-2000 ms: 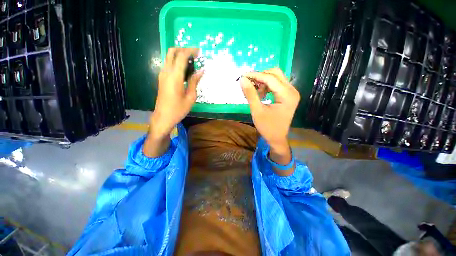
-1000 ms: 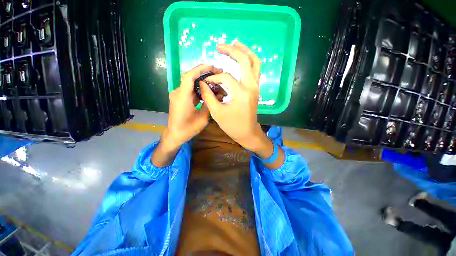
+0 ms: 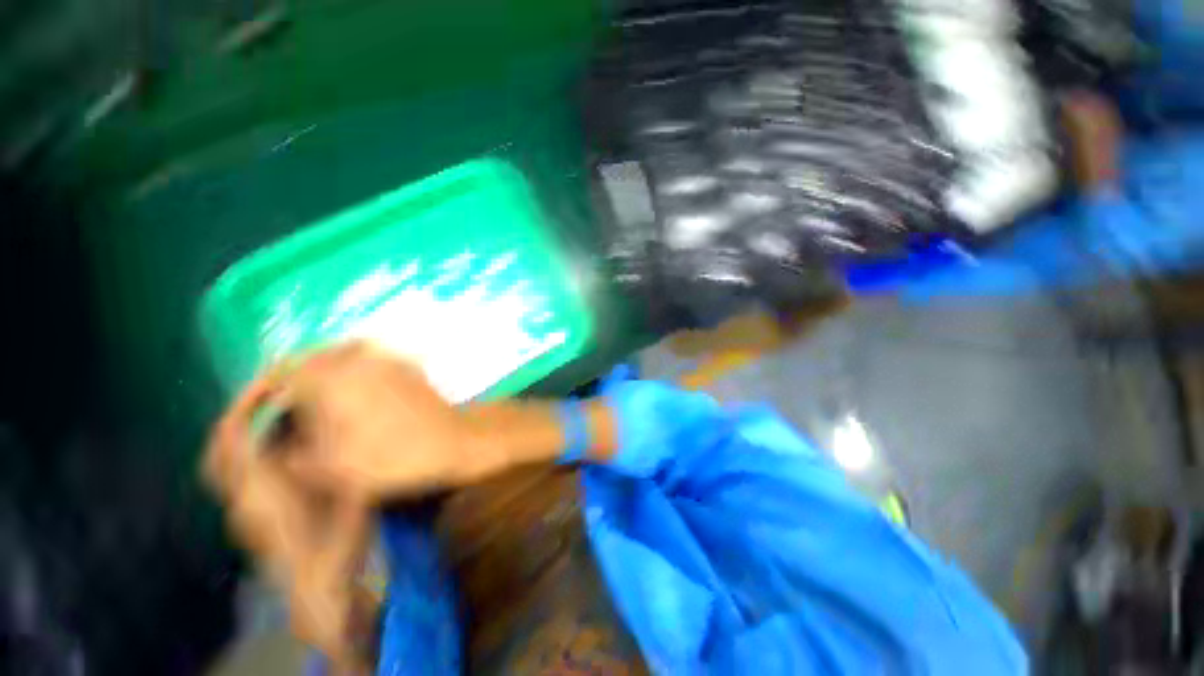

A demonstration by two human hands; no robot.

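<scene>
The view is strongly blurred. My left hand (image 3: 293, 535) and my right hand (image 3: 376, 420) are together at the lower left, over the near left corner of the green bin (image 3: 383, 211). A small dark unit (image 3: 280, 425) shows between their fingers; both hands seem to hold it, and its details are smeared. Small white parts (image 3: 442, 346) lie in the bin as a glaring white patch. My right hand hides part of the bin's near side.
Black blister trays (image 3: 779, 159) stand right of the bin, with a pale label-like patch (image 3: 627, 198) at their left side. A long white item (image 3: 984, 119) lies beyond. Another person's hand (image 3: 1093, 139) and blue sleeve are at the upper right. Grey floor is below.
The view has swung right and tilted, so the bin and my hands appear further left and lower. The left tray stack is no longer distinct; another person's hand now shows. My hands remain together.
</scene>
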